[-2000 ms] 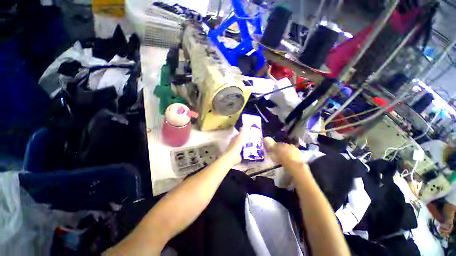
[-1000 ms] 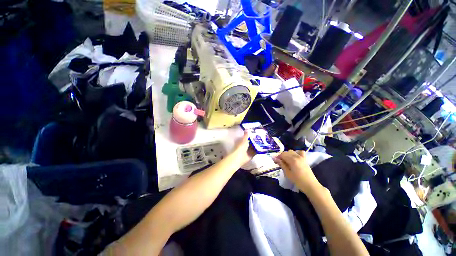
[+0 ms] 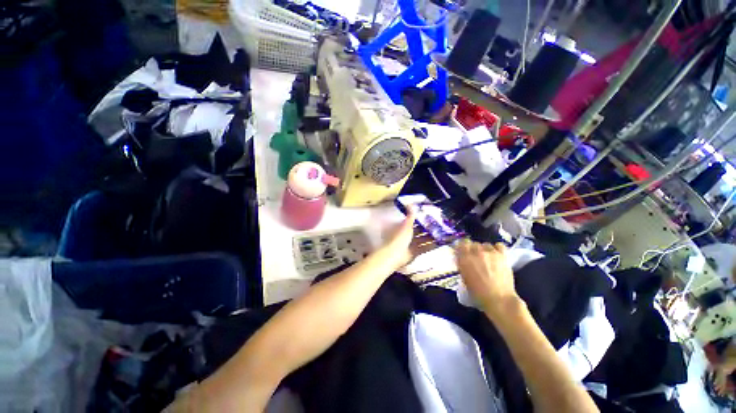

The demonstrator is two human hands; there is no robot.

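A smartphone (image 3: 437,223) with a lit, mostly purple and white screen lies tilted in my left hand (image 3: 404,234), held by its left end above the white table. My right hand (image 3: 484,266) is at the phone's lower right end, fingers bent. Whether it touches the phone or holds anything is hard to tell. Black garment panels (image 3: 355,347) and a white garment panel (image 3: 452,363) lie heaped below and between my forearms.
A pink bottle (image 3: 303,206) stands on the white table (image 3: 278,278) beside a yellowish sewing machine (image 3: 375,145). A fabric bin (image 3: 153,282) is at left. Black thread cones (image 3: 542,78) stand behind. At far right a person's hand (image 3: 718,359) shows.
The phone has gone from upright to tilted, its far end swinging right and down. My right hand has moved down and right. The view has shifted, so the bottle and machine appear farther right.
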